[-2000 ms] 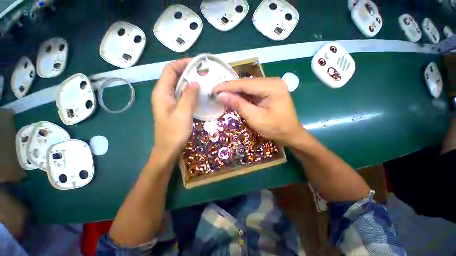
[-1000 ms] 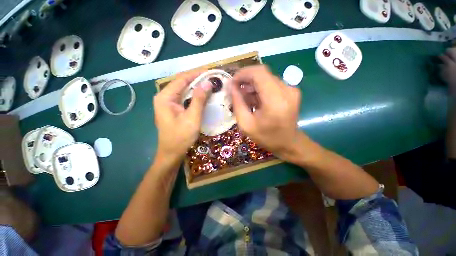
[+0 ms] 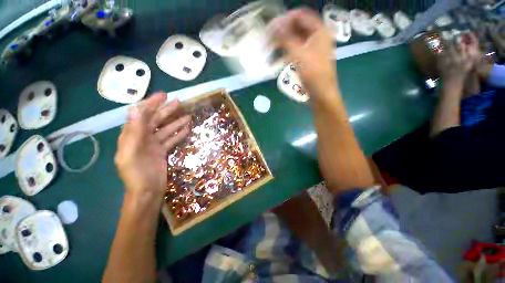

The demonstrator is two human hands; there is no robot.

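My left hand is open and empty, fingers spread, over the left edge of the shallow tan parts box. Copper-orange and some silvery metal inserts lie in a loose heap in the box. My right hand is raised beyond the box at the far side, blurred by motion. A white housing is at its fingertips, strongly blurred, and appears gripped at its right edge. It overlaps other housings behind it. A fitted housing with reddish rounds is partly hidden behind my right hand and forearm.
White housings line the far side along the pale strip. Overlapping housings lie at lower left, near a white disc and a loose ring. Another disc lies right of the box. Another person's hands are at far right.
My hands have parted. My left hand has let go of the housing and opened; my right hand has moved up and away with it. The view has turned right, showing more of the neighbouring person.
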